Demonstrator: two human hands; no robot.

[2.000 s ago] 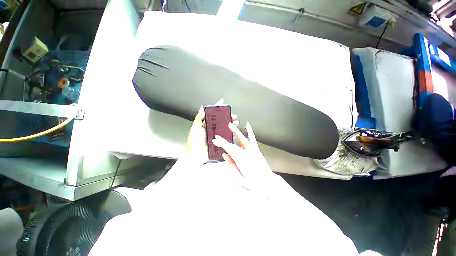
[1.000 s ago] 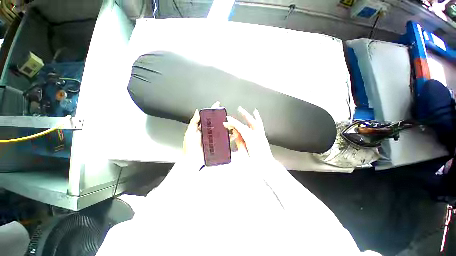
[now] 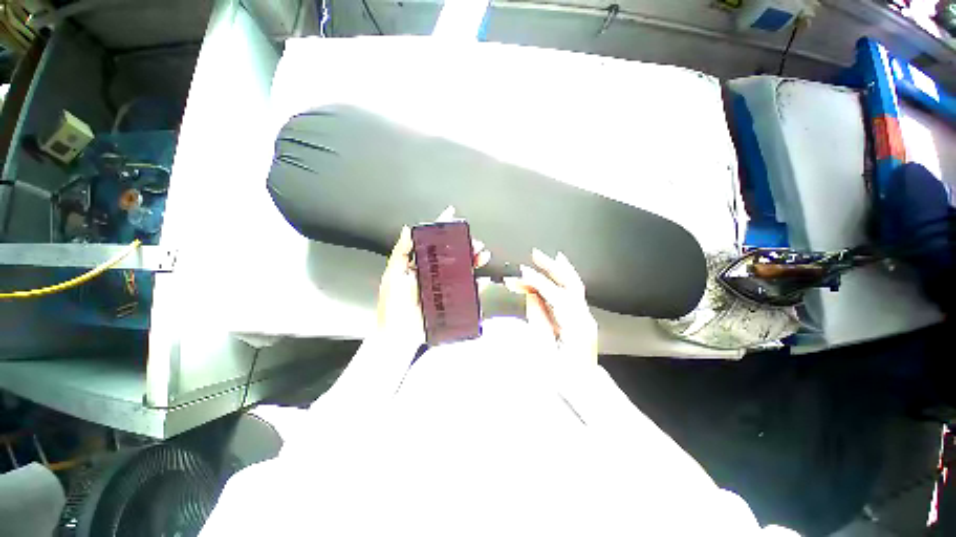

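A smartphone (image 3: 448, 281) with a dark edge and a reddish screen with dark text is upright in my left hand (image 3: 400, 299), whose fingertips show at both sides of it. My right hand (image 3: 556, 304) is to the right of the phone, apart from it, with fingers spread and partly curled and nothing seen in it. Both hands are washed out by bright light. Behind them lies the long grey padded pressing form (image 3: 493, 210), with gathered folds at its left end.
The form lies on a white-covered table (image 3: 629, 115). A steam iron (image 3: 763, 275) rests on a stained pad (image 3: 734, 323) at the right end. A bin with blue interior (image 3: 115, 199) and a yellow hose (image 3: 73, 285) are left. A black fan (image 3: 157, 498) stands lower left.
My right hand has moved off the phone screen to the right. The phone has shifted slightly left in my left hand. The view has tilted a little.
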